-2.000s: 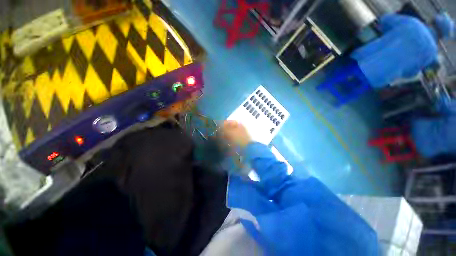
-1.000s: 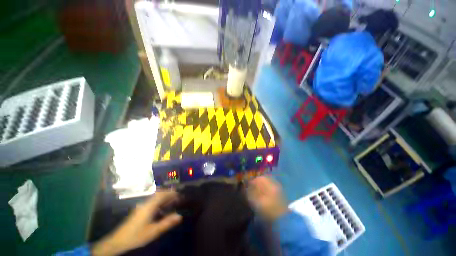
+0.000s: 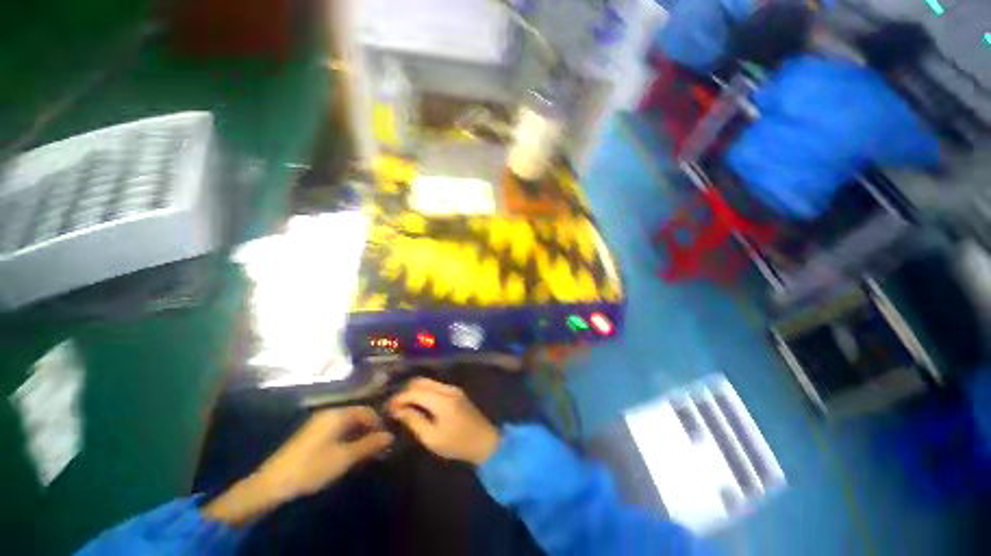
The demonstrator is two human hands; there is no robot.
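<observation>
My left hand point(image 3: 326, 447) and my right hand point(image 3: 443, 418) are close together in front of the machine's front panel, fingertips nearly touching over a dark background. The frame is blurred, and I cannot tell whether a small dark part is between the fingers. The dispensing machine point(image 3: 532, 328) stands just beyond, with lit red and green buttons, red digits, and yellow-black hazard tape point(image 3: 467, 266) on its bed. A white cylinder point(image 3: 532, 147) is above the orange fixture point(image 3: 529, 198) at the bed's back right.
A thick white foam tray point(image 3: 109, 234) sits on the green bench point(image 3: 141, 402) at left, near a crumpled tissue point(image 3: 51, 413). A white cloth pile point(image 3: 304, 299) lies against the machine's left side. Another foam tray point(image 3: 695, 462) is low at right. People in blue point(image 3: 831, 130) sit beyond.
My right hand has moved from the low right tray to the middle, beside my left hand, which has come into view. The view has swung left from the right tray back to the machine.
</observation>
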